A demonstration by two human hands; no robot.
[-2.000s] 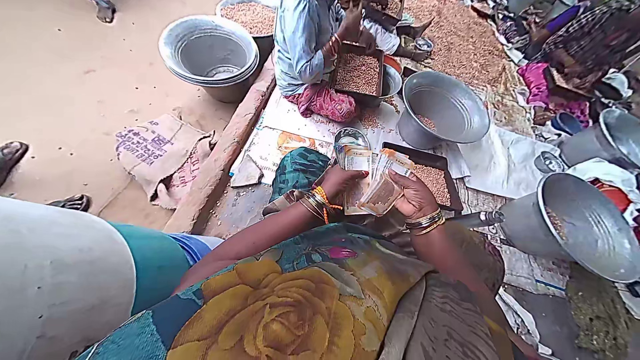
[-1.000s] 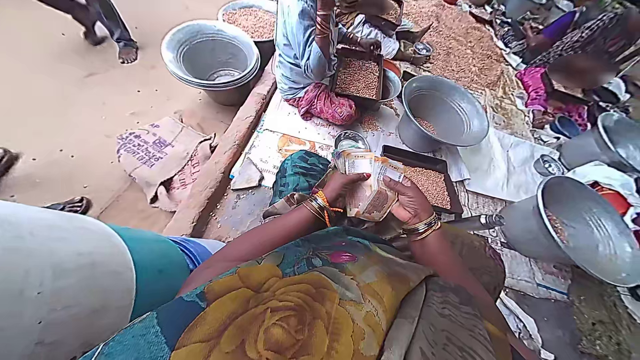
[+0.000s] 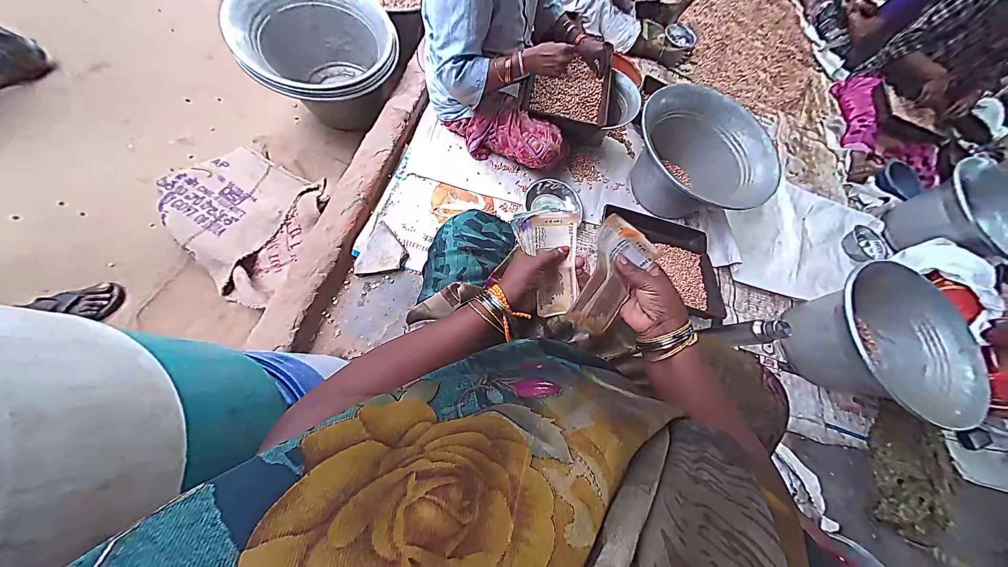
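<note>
My left hand (image 3: pixel 531 279), with bangles and an orange bracelet at the wrist, grips a fanned bundle of banknotes (image 3: pixel 555 236). My right hand (image 3: pixel 652 298) holds a second bundle of banknotes (image 3: pixel 610 272), tilted toward the first one. The lower ends of the two bundles lie close together; whether they touch I cannot tell. Just beyond my left hand stands a round steel bowl (image 3: pixel 554 191). Behind my right hand lies a dark rectangular tray of peanuts (image 3: pixel 683 272), partly hidden by the hand and notes.
A seated person (image 3: pixel 472 55) holds a tray of peanuts (image 3: pixel 568 93) ahead. Metal tubs stand beyond (image 3: pixel 709 150), at right (image 3: pixel 906 339) and stacked at upper left (image 3: pixel 311 55). A low ledge (image 3: pixel 346 213) runs beside a burlap sack (image 3: pixel 236 220). Several people sit at upper right.
The notes, close together one second ago, are now spread into two bundles, one in each hand. The walking person's feet at upper left have moved toward the left edge.
</note>
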